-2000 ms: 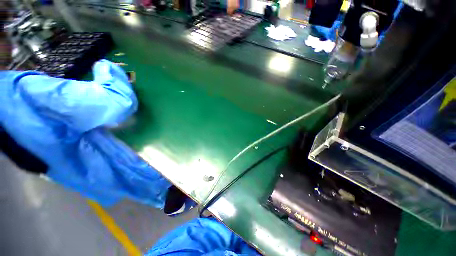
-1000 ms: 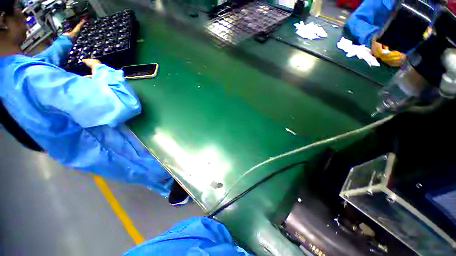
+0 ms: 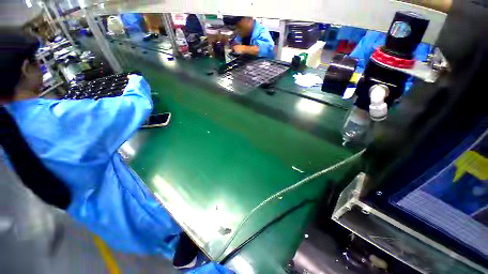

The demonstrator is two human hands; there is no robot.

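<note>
Neither of my hands is in the picture. Only a bit of blue sleeve (image 3: 211, 268) shows at the bottom edge. The black press fixture (image 3: 321, 254) lies at the lower right, cut off by the bottom edge. A clear acrylic guard (image 3: 393, 235) stands above it. A pale hose (image 3: 283, 191) and a thin black cable (image 3: 273, 220) run over the green mat beside the fixture. The work-instruction display (image 3: 455, 182) is at the right edge.
A person in a blue smock (image 3: 80, 134) stands at left by a black tray (image 3: 99, 86). A phone (image 3: 158, 120) lies on the green bench (image 3: 214, 144). A gridded tray (image 3: 257, 72) lies further back. A black and red regulator (image 3: 393, 59) hangs upper right. Coworkers sit behind.
The view has tilted up, showing more of the far bench and coworkers and less of the fixture and my sleeve. The person at left has shifted, an arm now over the black tray.
</note>
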